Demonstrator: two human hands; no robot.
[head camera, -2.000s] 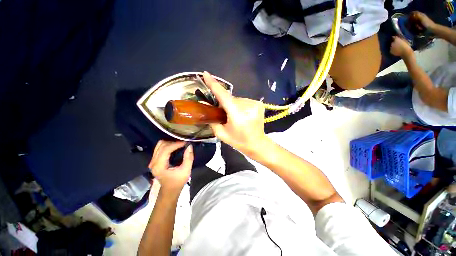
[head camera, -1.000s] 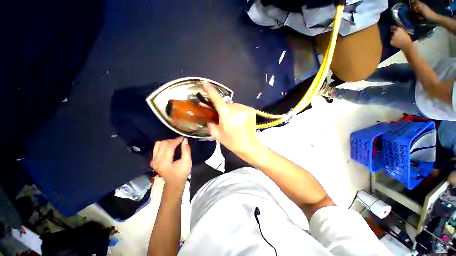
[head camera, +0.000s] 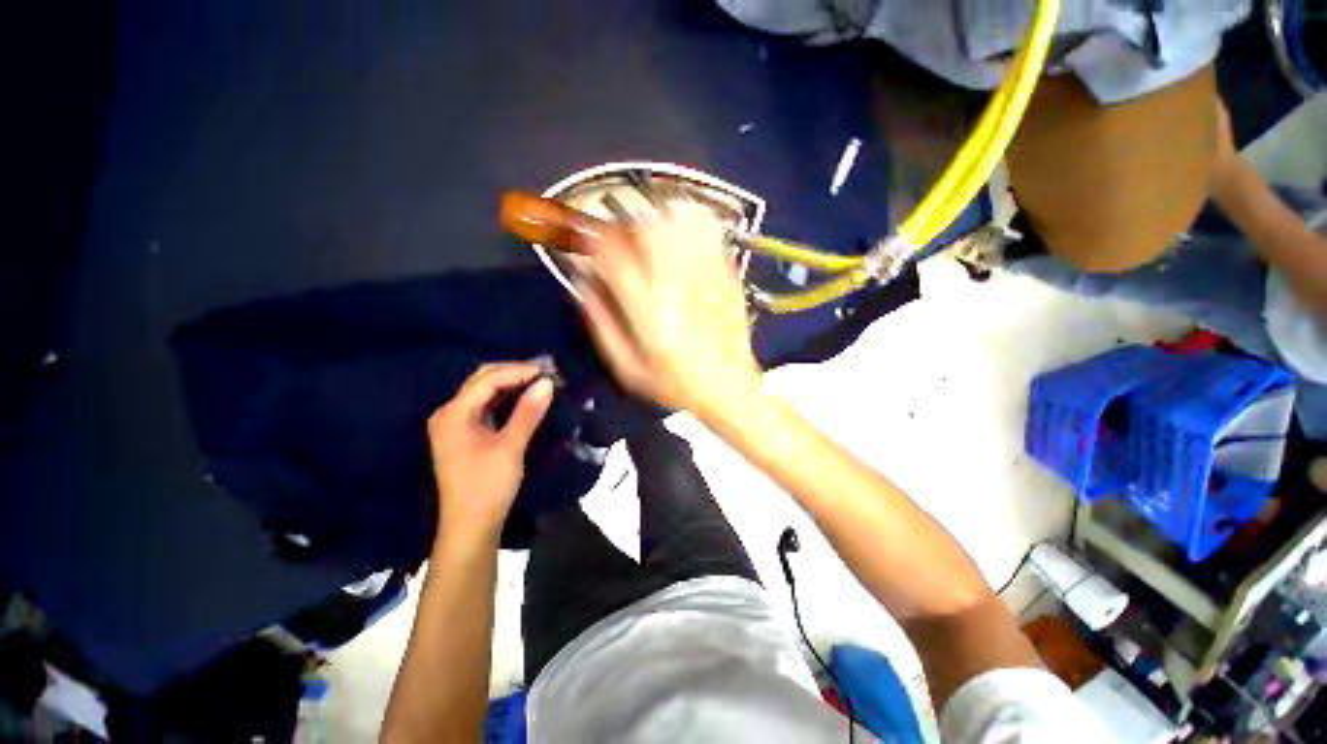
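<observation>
The steam iron (head camera: 655, 189), with a silver rim and an orange-brown handle (head camera: 549, 223), is over the navy cloth in front of me. My right hand (head camera: 677, 305) is blurred and lies over the handle's right end; its fingers are partly indistinct. My left hand (head camera: 480, 436) pinches a small edge of a dark navy piece (head camera: 349, 393) between thumb and finger, left of and below the iron. The piece lies slightly wrinkled on the navy-covered table (head camera: 320, 146). The iron's lower right part is hidden by my right hand.
Yellow hoses (head camera: 982, 160) run from the iron to the upper right. Pale grey garments (head camera: 1135, 44) hang over a tan rounded form (head camera: 1113, 175). Blue crates (head camera: 1201, 436) stand at the right. Another person's arm (head camera: 1266, 211) shows at the right edge. White scraps (head camera: 846, 166) lie on the cloth.
The iron has moved up and to the right with my right hand, uncovering more of the dark piece. My left hand still pinches near its edge. The view has shifted slightly.
</observation>
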